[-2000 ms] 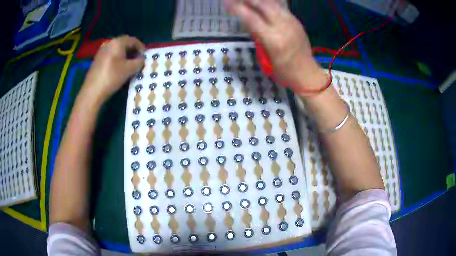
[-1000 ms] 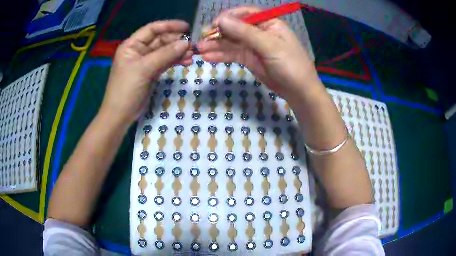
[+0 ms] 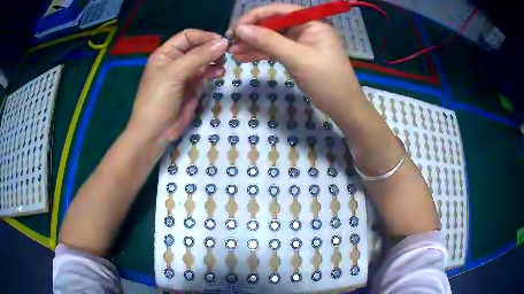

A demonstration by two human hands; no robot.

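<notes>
My left hand is over the far left part of the white parts tray, its thumb and finger pinched on a tiny dark disc, mostly hidden between the fingertips. My right hand grips the red probe, whose handle points up to the right. Its fingertips meet those of my left hand, so the probe tip is hidden. The tray holds rows of small dark round parts with silvery rims and pale centres, between tan slots.
A right-hand tray shows mostly bare tan slots. A left-hand tray lies beyond yellow tape. A far tray is partly behind my right hand. A red wire loops at upper right. A blue box sits upper left.
Two seconds ago my hands were apart, the left at the tray's far left corner. They came together over the tray's far edge. Since one second ago, the fingertips have closed onto each other.
</notes>
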